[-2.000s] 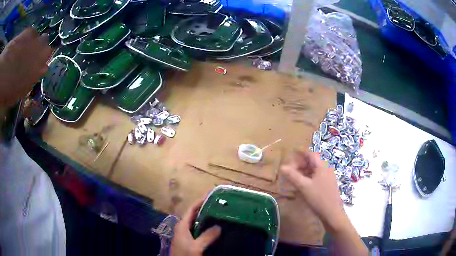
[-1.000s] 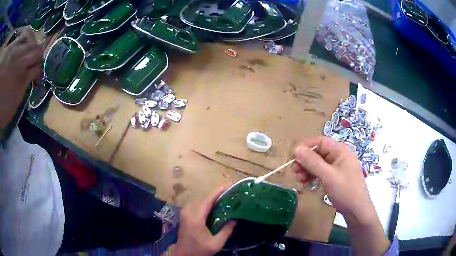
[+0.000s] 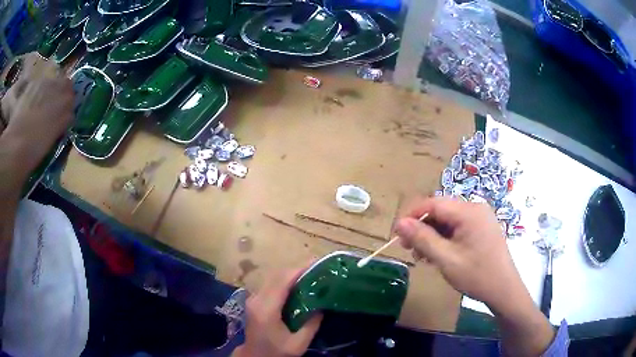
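My left hand (image 3: 270, 318) grips the left side of a glossy dark-green housing (image 3: 349, 287) with a silver rim, tilted at the bench's front edge. My right hand (image 3: 457, 244) holds a thin pale glue swab (image 3: 385, 248) between thumb and fingertips. The swab's white tip is at the housing's upper surface, just below the rim; whether it touches is hard to tell. The white glue cup (image 3: 353, 199) stands on the cardboard sheet (image 3: 293, 160) beyond the housing. The housing's lower part is dark and partly cut off by the frame's bottom.
A badge pile (image 3: 481, 178) borders the white sheet (image 3: 600, 293), which holds a black-handled tool (image 3: 547, 279) and another housing (image 3: 604, 225). A smaller badge pile (image 3: 213, 160) lies left. Stacked housings (image 3: 157, 84) fill the back left, beside another person's hand (image 3: 42, 97). A bag of badges (image 3: 471, 52) is behind.
My right hand has taken the swab from the cup and brought it to the housing. The housing has been tilted and moved slightly right. Since one second ago, the swab tip has shifted slightly.
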